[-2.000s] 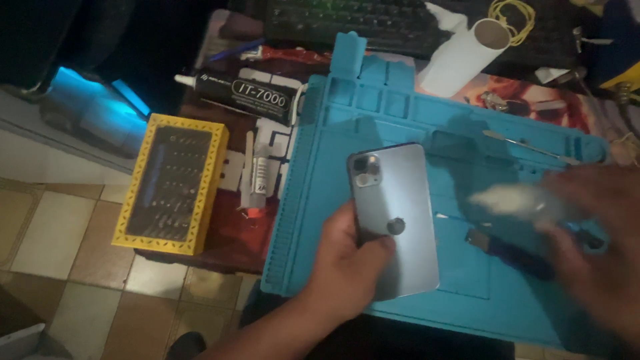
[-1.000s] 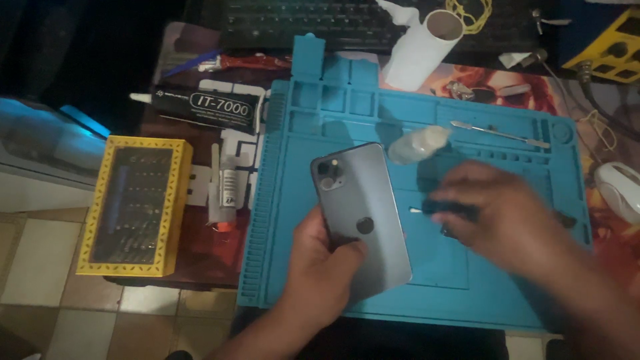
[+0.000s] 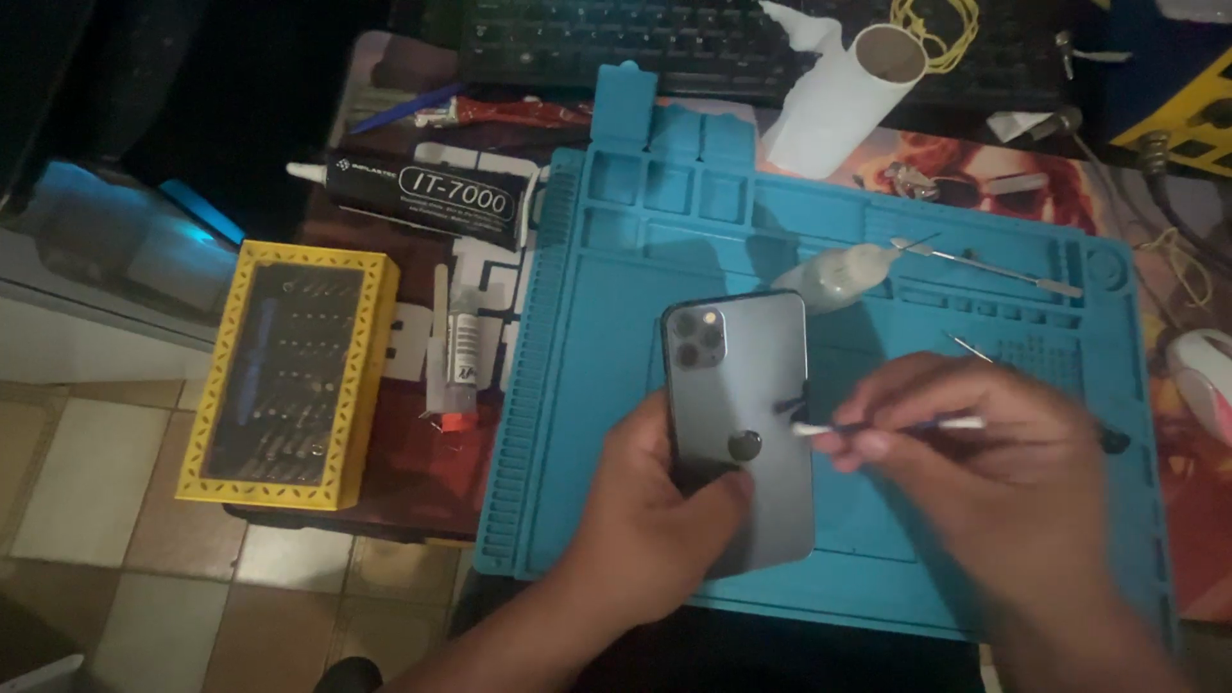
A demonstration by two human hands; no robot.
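My left hand holds a grey smartphone with its back and triple camera facing up, thumb over the lower back. In my right hand, between thumb and fingers, is a cotton swab with a dark shaft; its white tip is beside or over the phone's right edge, and whether they touch I cannot tell. A translucent needle-tip bottle lies just past the phone's upper right. Beneath all of this is a blue silicone repair mat. A metal tip shows behind my right hand, its tool mostly hidden.
Left of the mat are a yellow-framed bit set, a black glue tube and a small labelled tube. A metal spudger lies on the mat's upper right. Behind stand a cardboard roll and a keyboard; a white mouse is at right.
My right hand has let go of the bottle, which now lies on the mat, and has picked up the swab and brought it to the phone's right side. The phone remains in my left hand.
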